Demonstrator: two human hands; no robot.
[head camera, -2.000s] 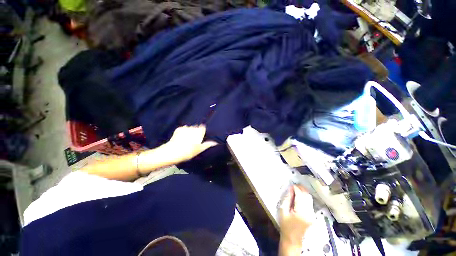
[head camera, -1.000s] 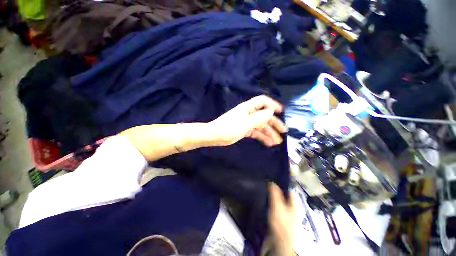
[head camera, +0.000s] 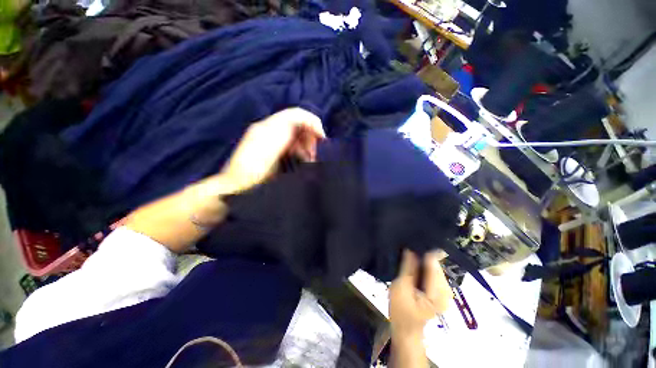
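A navy and black garment piece (head camera: 345, 208) is held up between my hands, in front of the sewing machine. My left hand (head camera: 277, 144) grips its upper left edge, fingers curled. My right hand (head camera: 419, 291) pinches its lower right edge between thumb and fingers. The cloth is blurred and hides the needle area and part of the table. The machine head (head camera: 454, 164) with its round badge shows behind it, beside the white lamp (head camera: 417, 129).
A large navy garment heap (head camera: 194, 93) lies beyond my left arm, with brown garments (head camera: 137, 36) behind. A red basket (head camera: 50, 251) is at left. Dark-red snips (head camera: 464, 309) lie on the white table (head camera: 503, 287). Black thread cones (head camera: 639, 286) stand at right.
The dark cloth has been lifted from the lap side and is now spread up between both hands. My right hand, empty-looking earliest, now grips its edge. The view has shifted right.
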